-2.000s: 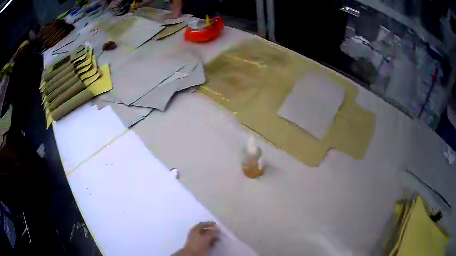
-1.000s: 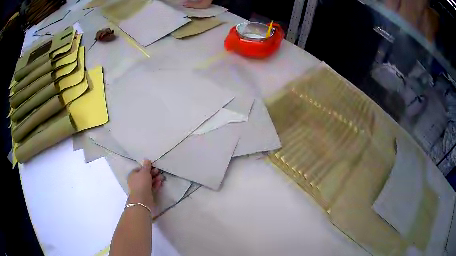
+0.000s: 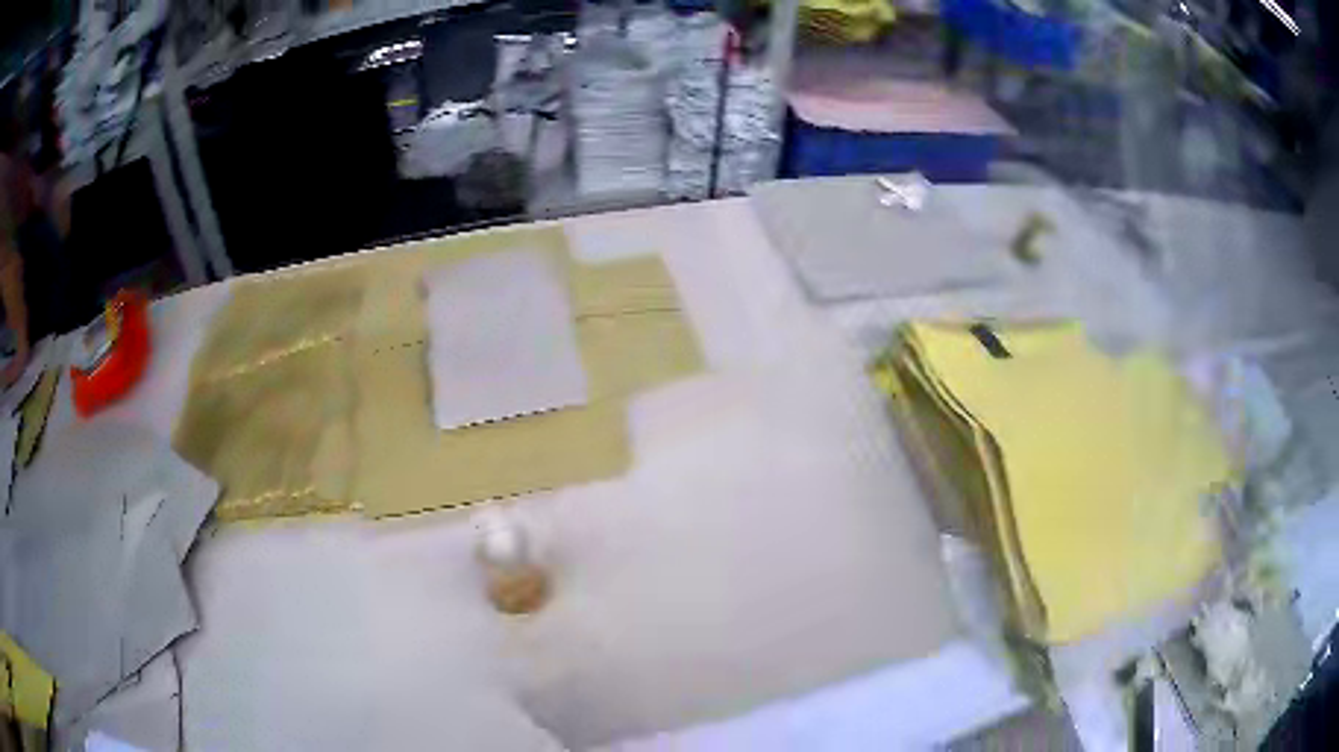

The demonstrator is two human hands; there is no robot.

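Observation:
Neither of my hands is in the picture. A small clear bottle with amber liquid (image 3: 517,582) stands upright on the table in front of me, a little blurred. Behind it a large olive panel (image 3: 492,467) lies flat, with rows of yellowish marks on its left part. A grey card sheet (image 3: 504,338) lies on top of the panel. To the right is a stack of yellow-faced pieces (image 3: 1109,485), with a small dark thing on its top near the far edge.
Grey card sheets (image 3: 91,551) overlap at left, with a yellow piece (image 3: 25,682) below. A red-orange round object (image 3: 113,357) stands at far left. Another grey sheet (image 3: 881,243) lies at back right. A cream-white heap (image 3: 1231,654) is at lower right. Stocked shelves stand behind.
The view has swung to the right. The hand that held the edge of a grey sheet is out of the picture. The bottle and the yellow stack are in view again.

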